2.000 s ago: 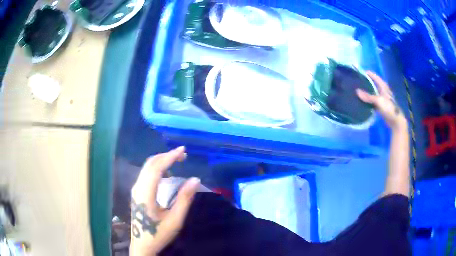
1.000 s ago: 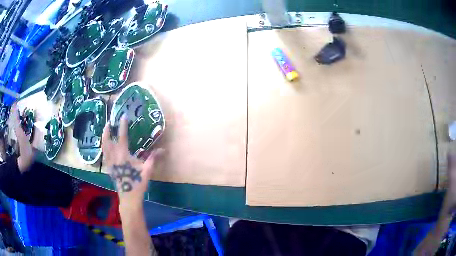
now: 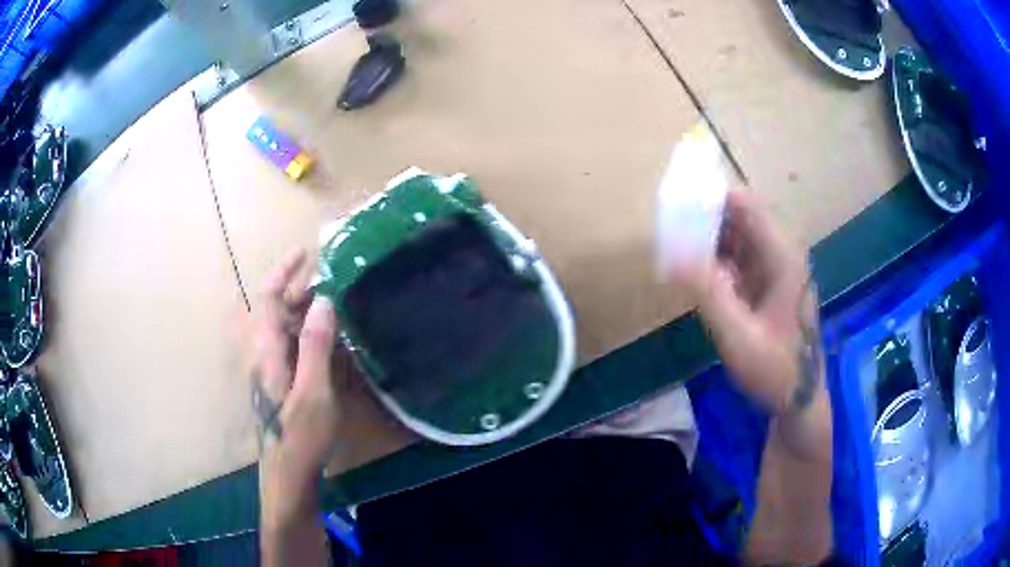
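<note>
A green car body shell with a pale rim is held above the cardboard in front of me, its dark hollow side facing up. My left hand grips its left edge, with the thumb on the rim. My right hand holds a white glue bottle upright to the right of the shell, its yellowish tip pointing up. The bottle does not touch the shell. The right hand and bottle are a little blurred.
A blue-purple tube and a dark moulded piece lie behind the shell. More green shells stand at the far left, and others at the right. A blue tote with silver-white shells is at lower right.
The view has swung right from the shell cluster. My left hand, which was at a shell on the left, now holds one in front of me. The glue bottle is now in my right hand.
</note>
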